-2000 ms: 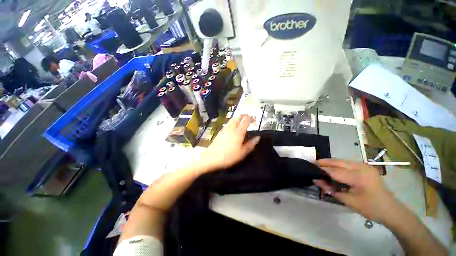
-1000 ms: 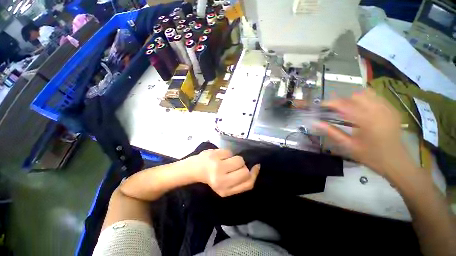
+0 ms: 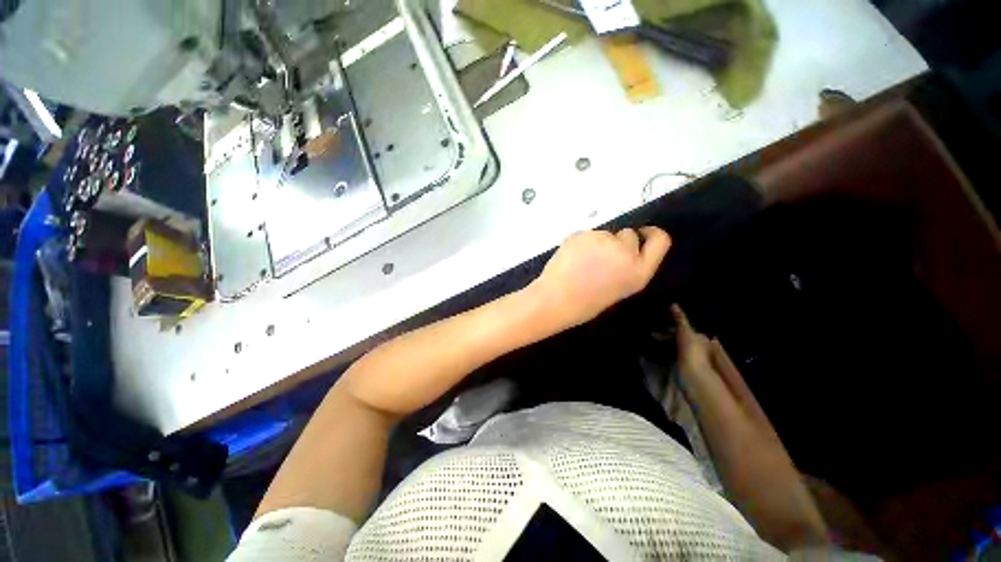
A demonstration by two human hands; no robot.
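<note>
Dark garment cloth (image 3: 703,225) hangs over the table's front edge and down beside my lap. My left hand (image 3: 604,269) is closed in a fist on this cloth, just in front of the edge. My right hand (image 3: 689,338) is lower, below the table edge, partly lost against the dark cloth; its grip is unclear. The flat metal feed plate (image 3: 318,203) lies bare under the work clamp (image 3: 296,143), with no cloth on it.
The machine head (image 3: 121,49) is at the upper left, above thread spools (image 3: 99,176) and a yellow-black box (image 3: 167,269). A blue crate (image 3: 247,445) with dark garments is at the left. A white stick (image 3: 521,68), an olive garment (image 3: 527,24) and a yellow-orange strip (image 3: 631,68) lie at the top.
The view has turned right and down. The dark cloth has left the plate for the table's front edge. My right hand has moved from near the clamp to below the edge.
</note>
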